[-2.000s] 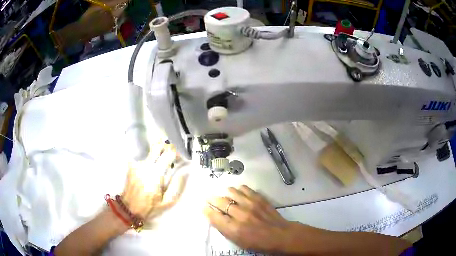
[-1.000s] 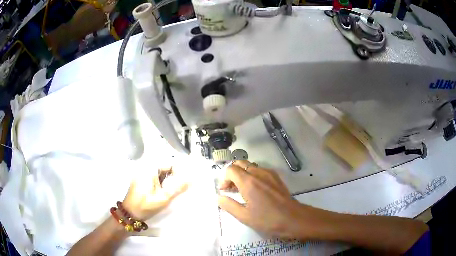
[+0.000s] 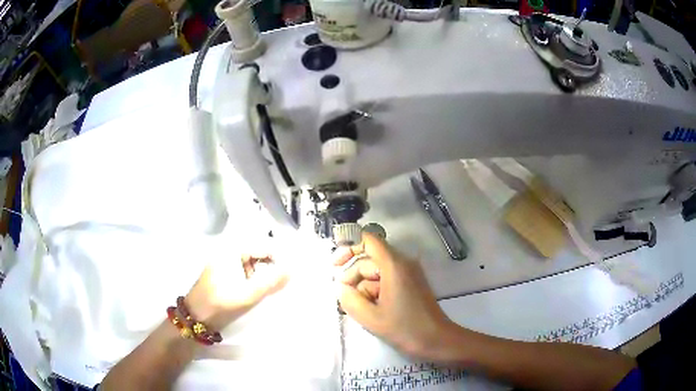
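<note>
White fabric (image 3: pixel 267 344) lies in front of the needle area and spreads left, overexposed and hard to tell from the table. My left hand (image 3: pixel 236 286) is on the fabric left of the needle, fingers curled; its fingertips are lost in glare. My right hand (image 3: pixel 385 294) is just in front of the needle area, with thumb and fingers pinched together at the fabric's right edge. The presser foot (image 3: pixel 324 221) is partly washed out by light. The white sewing machine (image 3: pixel 458 122) stands over the work.
Thread snips (image 3: pixel 440 218) lie right of the needle. A tan block (image 3: pixel 538 221) with white strips (image 3: pixel 588 248) lies under the arm. A lamp (image 3: pixel 204 172) hangs left of the head. Printed ruler marks (image 3: pixel 610 317) run along the front edge. Crumpled white fabric (image 3: pixel 53 153) lies far left.
My right hand moved from lying flat on the fabric up to the needle area, and its fingers curled into a pinch. My left hand curled its fingers. The view shifted slightly.
</note>
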